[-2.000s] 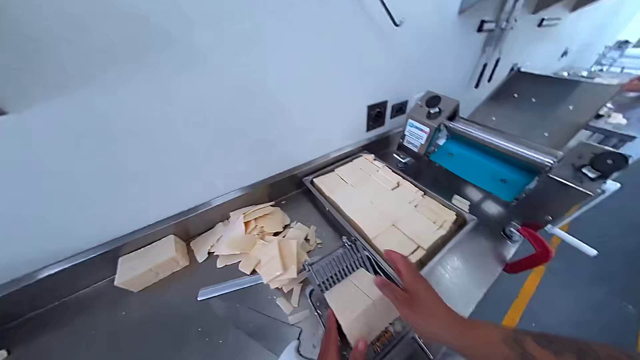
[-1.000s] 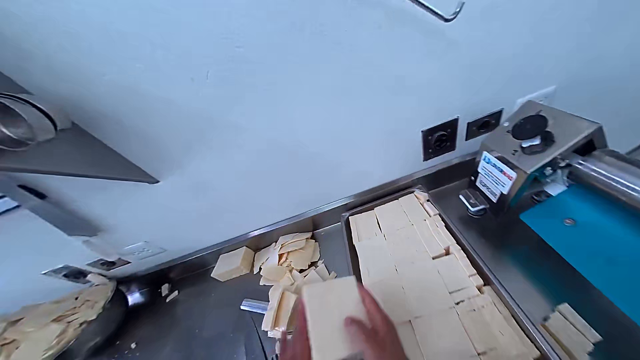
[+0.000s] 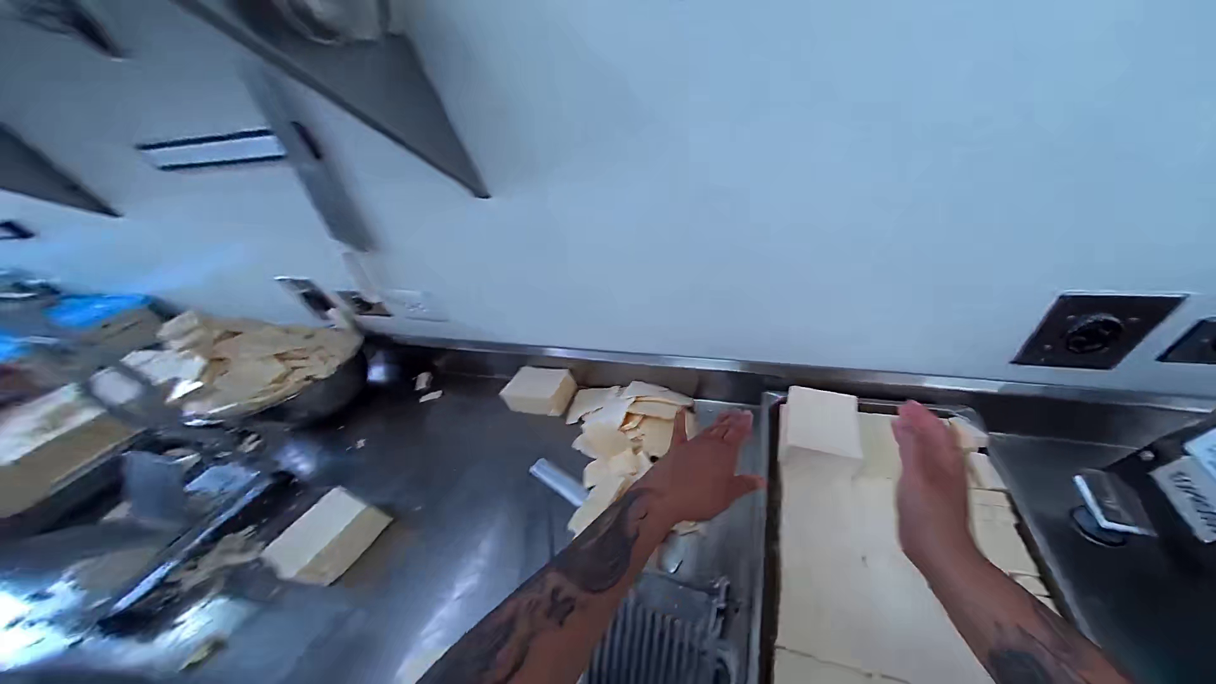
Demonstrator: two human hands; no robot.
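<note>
A stack of pale slices, perhaps cheese or dough [image 3: 823,425], rests at the far left corner of a metal tray [image 3: 770,532] laid with similar pale slices [image 3: 855,570]. My left hand [image 3: 708,470], fingers spread and empty, hovers left of the tray over a pile of pale scraps [image 3: 608,437]. Above the tray, right of the stack, is my right hand [image 3: 934,484], palm turned inward, holding nothing. A ribbed metal slicer frame [image 3: 655,632] lies below my left hand, partly hidden by that forearm.
Pale blocks stand on the steel counter near the wall [image 3: 539,390] and nearer me [image 3: 328,535]. A round metal bowl [image 3: 328,389] heaped with scraps is at left. A metal strip [image 3: 558,482] lies by the pile. Right of the tray is a machine's clamp [image 3: 1111,503].
The block-shaped stack held in my hands one second ago now sits on the tray's far left corner, and my hands are apart from it. The view has swung left.
</note>
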